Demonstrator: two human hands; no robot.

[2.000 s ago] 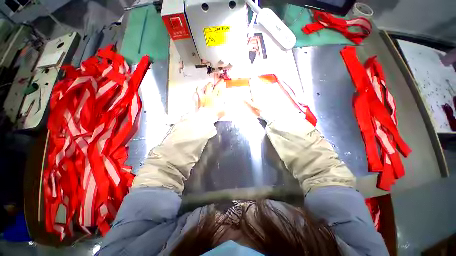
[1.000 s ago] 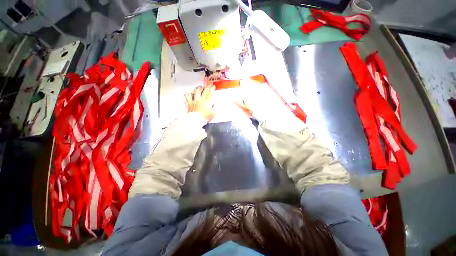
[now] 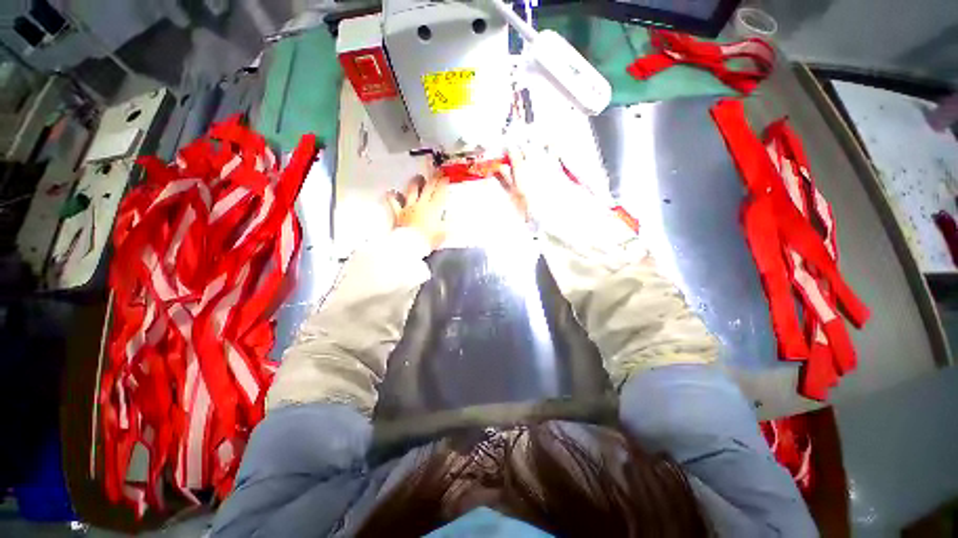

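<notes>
A red strip lies under the front of the white sewing machine head, at the needle area. My left hand lies on the pale bed plate at the strip's left end, fingers spread. My right hand is at the strip's right part, its fingers near the presser foot. Strong glare washes out most of both hands, so their hold on the strip is unclear. More red strip shows beyond my right hand and sleeve, ending on the metal table.
A large tangled pile of red-and-white strips lies left. A smaller bundle lies right. Another bundle is on the green cover behind, beside a pale ring. A white lamp-like piece hangs right of the head.
The strip's red part in front of the needle looks shorter, and less of it shows on the right. My right hand has moved up and closer to the needle area. My left hand stays beside the strip.
</notes>
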